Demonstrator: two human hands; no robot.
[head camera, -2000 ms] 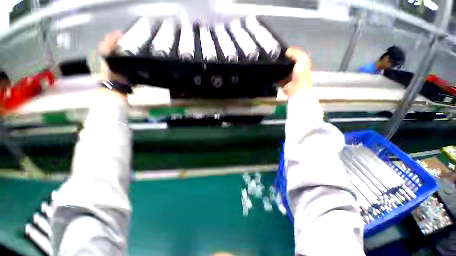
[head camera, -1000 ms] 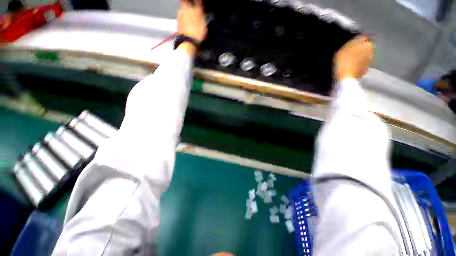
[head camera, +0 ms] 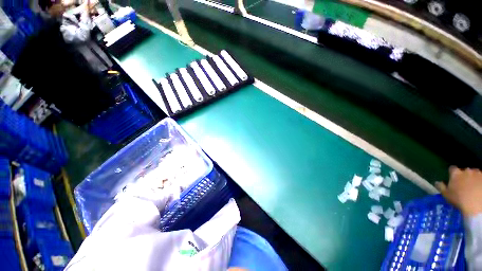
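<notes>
The lined blue bin (head camera: 198, 165) is at the lower left, with a clear liner and small pale bits inside. My left sleeve reaches into it; my left hand cannot be made out among the bits. My right hand (head camera: 466, 189) is at the right edge, at the upper corner of the blue plastic basket (head camera: 423, 238); whether it grips the rim is unclear. A loose pile of small clear pieces (head camera: 375, 185) lies on the green bench beside the basket. A black tray (head camera: 211, 97) holds a row of several white bars (head camera: 205, 77) farther up the bench.
A person in dark clothing (head camera: 55, 69) is at the upper left, near another tray of bars (head camera: 120, 33). Stacked blue crates (head camera: 31, 132) stand at the far left. A dark green channel (head camera: 317, 79) runs behind the bench. A dark tray (head camera: 407, 8) shows at the upper right.
The view has swung left and down. Both hands have left the black tray at the back; my left arm is now in the lined bin and my right hand at the basket.
</notes>
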